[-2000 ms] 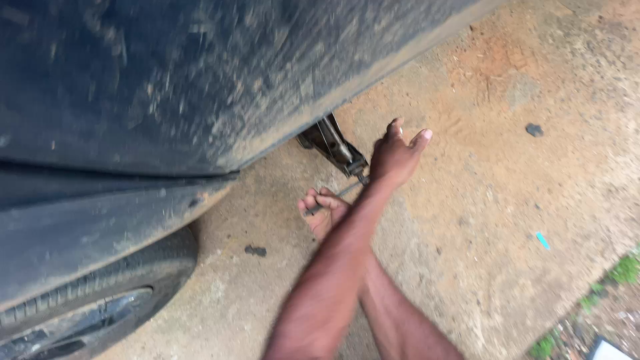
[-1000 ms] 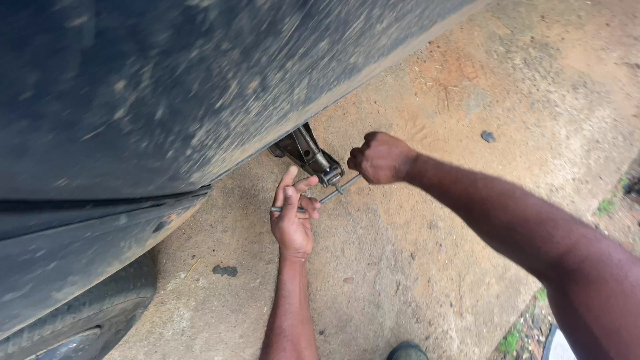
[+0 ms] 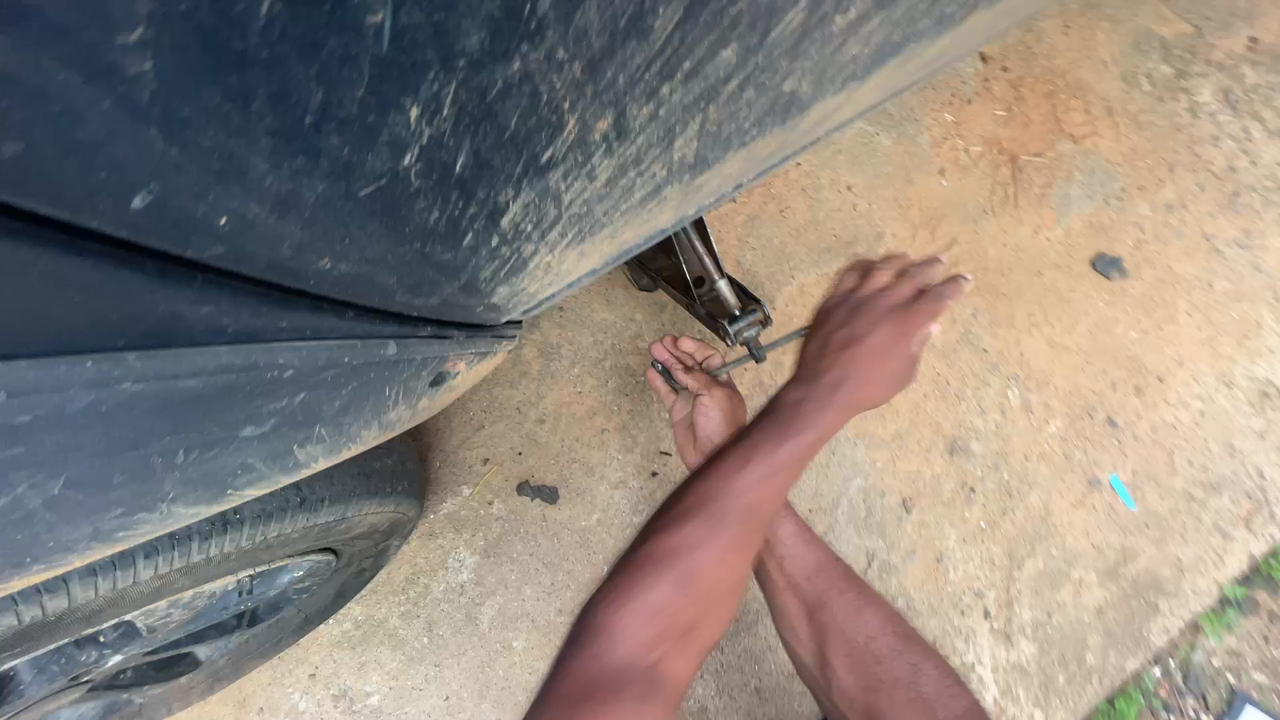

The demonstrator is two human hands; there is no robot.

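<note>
A dark metal scissor jack (image 3: 705, 280) juts out from under the dirty sill of a dark car body (image 3: 400, 160). Through the fitting at its near end runs a thin metal rod (image 3: 768, 350). My right hand (image 3: 708, 405), palm up, has its fingers curled around the rod's left part, near a dark end piece. My left hand (image 3: 872, 335) is over the rod's other end, back of the hand up, fingers extended and blurred; its palm side and that rod end are hidden. My forearms cross, the left one on top.
A car wheel with a black tire (image 3: 385, 510) is at the lower left. On the concrete ground (image 3: 600, 600) lie a dark flat scrap (image 3: 538, 492), a dark lump (image 3: 1108, 265) and a turquoise strip (image 3: 1122, 492). Green weeds (image 3: 1218, 622) grow at the lower right.
One second ago my arms were uncrossed, left hand left of the jack's end, right hand a fist to its right. Now they have swapped sides and cross, as two seconds ago.
</note>
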